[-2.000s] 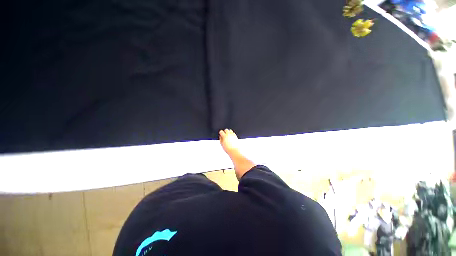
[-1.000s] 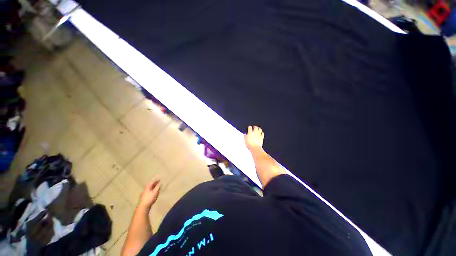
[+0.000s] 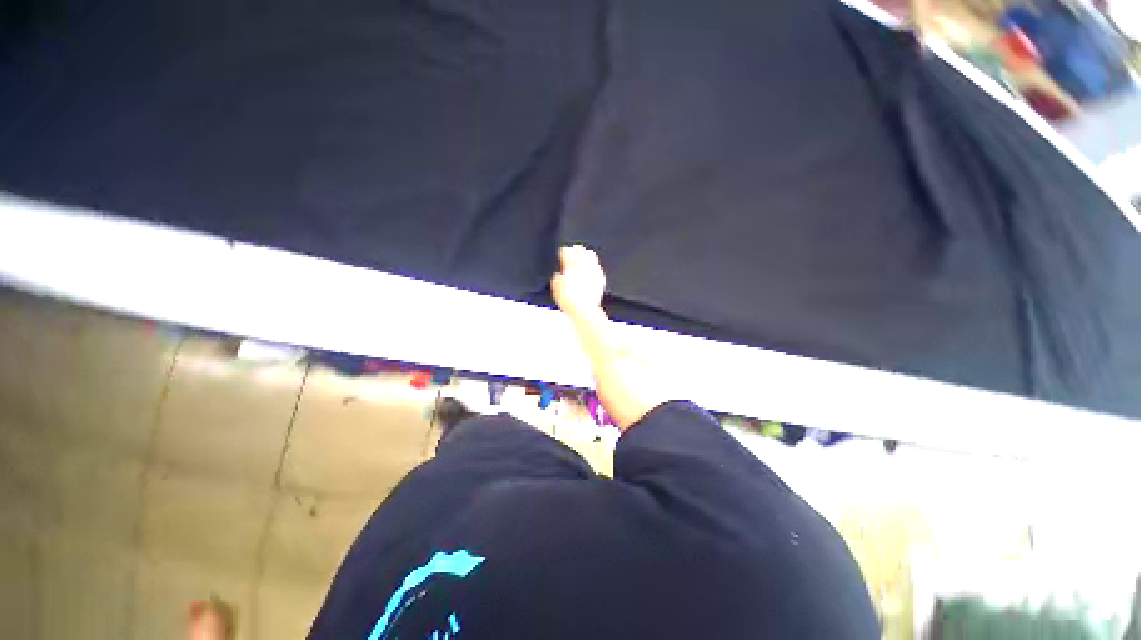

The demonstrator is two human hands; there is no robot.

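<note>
Black fabric covers most of the table, with its near edge along a white border. My right hand is closed on the fabric's near edge at the middle of the view, and the edge is slightly lifted there. A fold runs from my fingers toward the far side, and more folds show at the right. My left hand is low at the left, blurred and cut off by the bottom edge, away from the cloth. Its fingers cannot be made out.
A white table border runs across in front of me. Tan floor lies below it, with coloured scraps along the table's underside. At the far edge, a blurred skin-coloured shape looks like another person's hand. Blurred blue and red items lie beyond.
The view has swung back round from the angled table edge. My right hand is now closed on the fabric edge and folds run from it. My left hand is lower and mostly out of view.
</note>
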